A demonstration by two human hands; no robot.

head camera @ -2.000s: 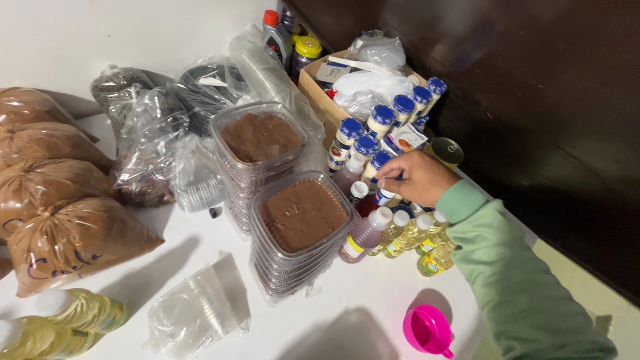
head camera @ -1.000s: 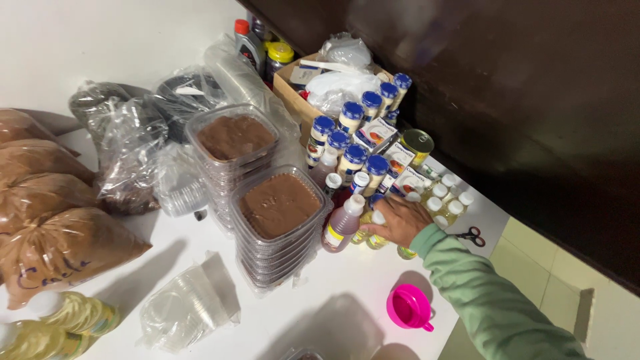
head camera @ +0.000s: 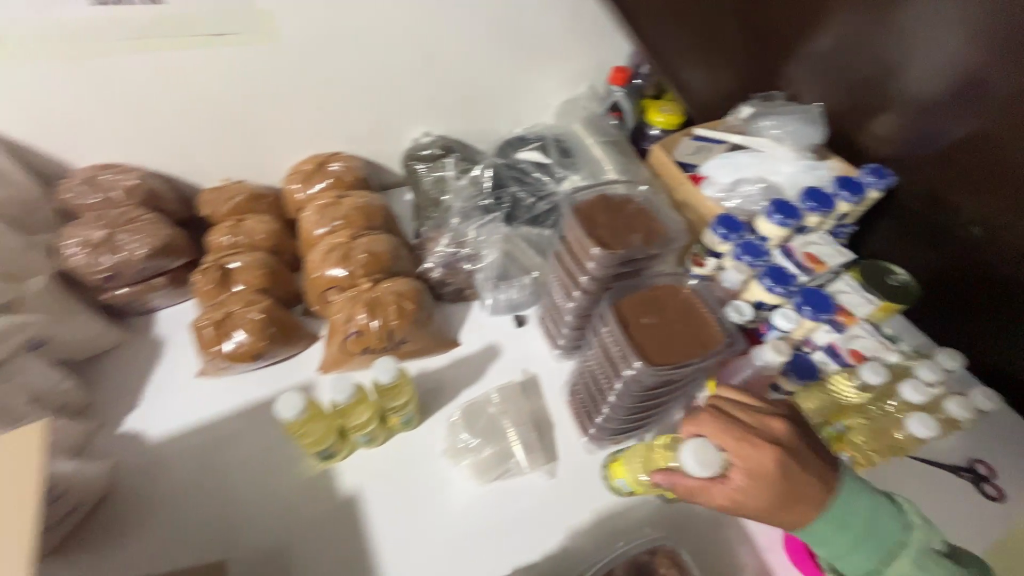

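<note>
My right hand (head camera: 748, 452), in a green sleeve, holds a small bottle of yellow liquid with a white cap (head camera: 640, 470), tilted, in front of the stacked clear containers of brown powder (head camera: 670, 324). To its right stands a group of similar yellow bottles (head camera: 872, 408) with white caps. Three more yellow bottles (head camera: 364, 416) stand at the left, in front of filled bags. Between them and my hand lies a clear plastic packet (head camera: 504, 432). My left hand is not in view.
Bags of brown powder (head camera: 384, 320) line the back left. Blue-capped jars (head camera: 776, 216) and an open cardboard box (head camera: 668, 164) stand at the back right. Scissors (head camera: 972, 476) lie at the right; a pink item (head camera: 800, 554) and another container (head camera: 652, 560) show at the bottom.
My right hand has gone from the blue-capped jars to the yellow bottles, and now has one lifted out to the left of them. The view has swung left.
</note>
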